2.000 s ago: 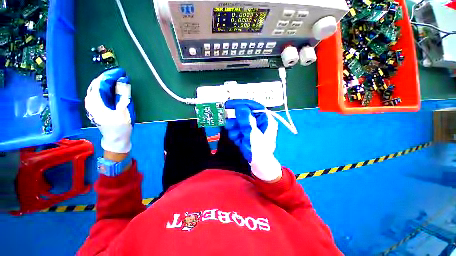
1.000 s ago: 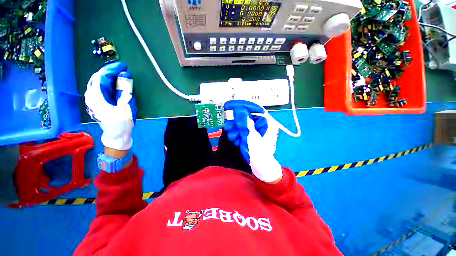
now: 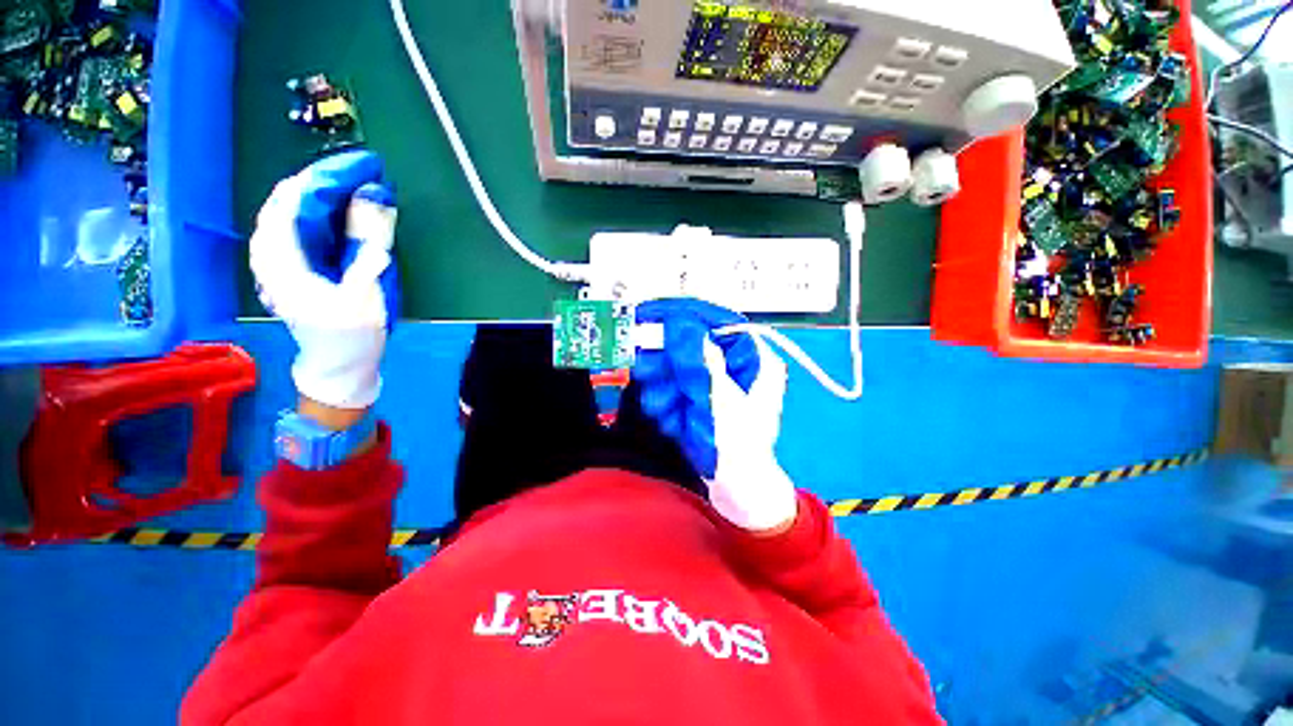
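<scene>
My right hand (image 3: 716,404), in a white glove with blue fingers, grips a small white connector (image 3: 650,336) at the right end of a green circuit board (image 3: 593,335). The board is held level above my lap, near the bench edge, in front of a white power strip (image 3: 766,274). A thin white cable (image 3: 855,305) loops from this hand up to the pale test instrument (image 3: 737,131). My left hand (image 3: 323,277), gloved alike, is loosely curled at the bench edge. Nothing shows in it, though its palm is partly hidden. A loose board (image 3: 323,107) lies beyond it.
A large blue bin (image 3: 194,185) of boards stands left, an orange-red bin (image 3: 976,241) of boards right. A white power cord (image 3: 475,192) crosses the green mat (image 3: 426,277) to the strip. A red plastic stool (image 3: 125,440) stands at lower left.
The view has shifted, so the instrument, strip and right bin sit further right in the picture. Both hands keep nearly the same pose, and the board stays on the connector.
</scene>
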